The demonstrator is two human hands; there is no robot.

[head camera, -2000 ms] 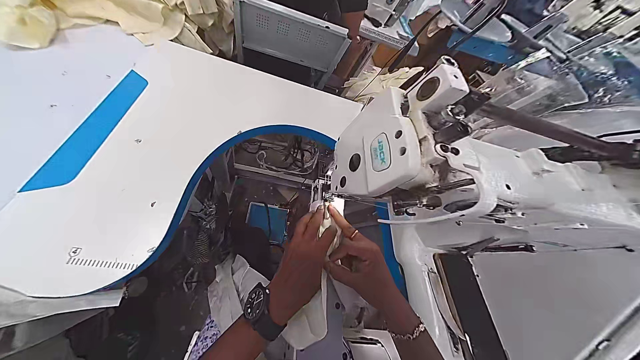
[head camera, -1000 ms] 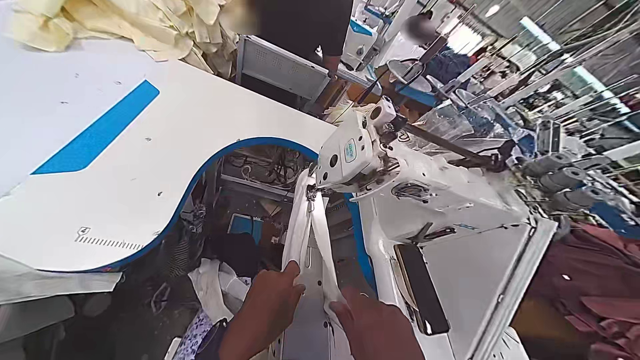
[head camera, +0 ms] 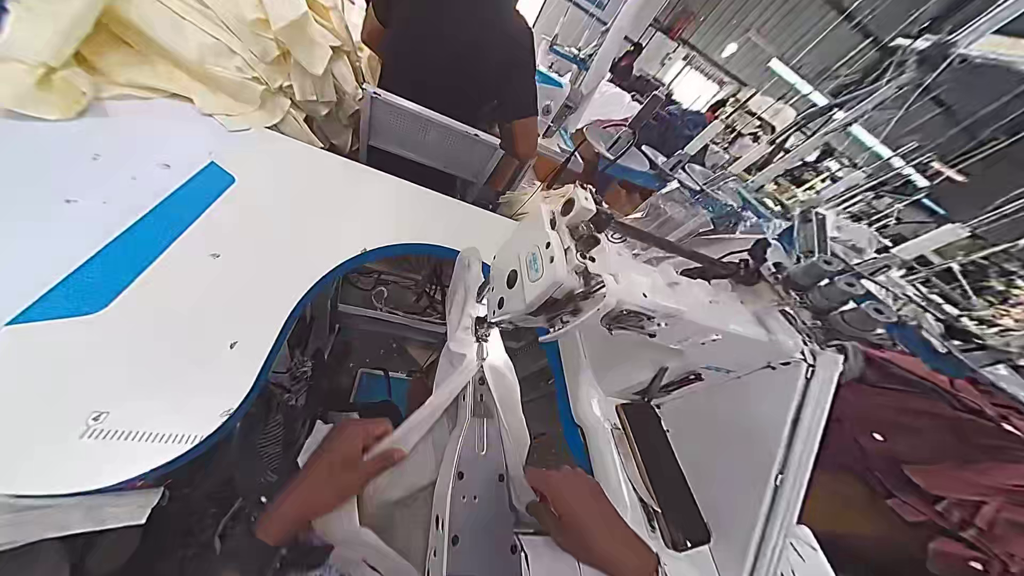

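White fabric (head camera: 460, 352) runs under the needle area of a white Jack industrial sewing machine (head camera: 532, 264) and parts into two strips along its narrow metal arm bed (head camera: 478, 480). On the left, my left hand (head camera: 336, 472) grips one strip between thumb and fingers. My right hand (head camera: 588, 516) is closed on the other strip, to the right of the bed. Both hands are nearer to me than the needle. More white cloth hangs below and between the hands, and its lower part is partly hidden.
A white table (head camera: 240, 264) with a curved blue edge lies left, cream fabric (head camera: 224, 56) piled at its back. A smartphone (head camera: 664, 476) rests on the machine's right side. Maroon cloth (head camera: 936, 464) lies far right. A person in dark clothing (head camera: 460, 56) stands beyond the table.
Two seconds ago both hands were close together at the needle; now they are apart and nearer to me, each with a fabric strip. The view has tilted upward.
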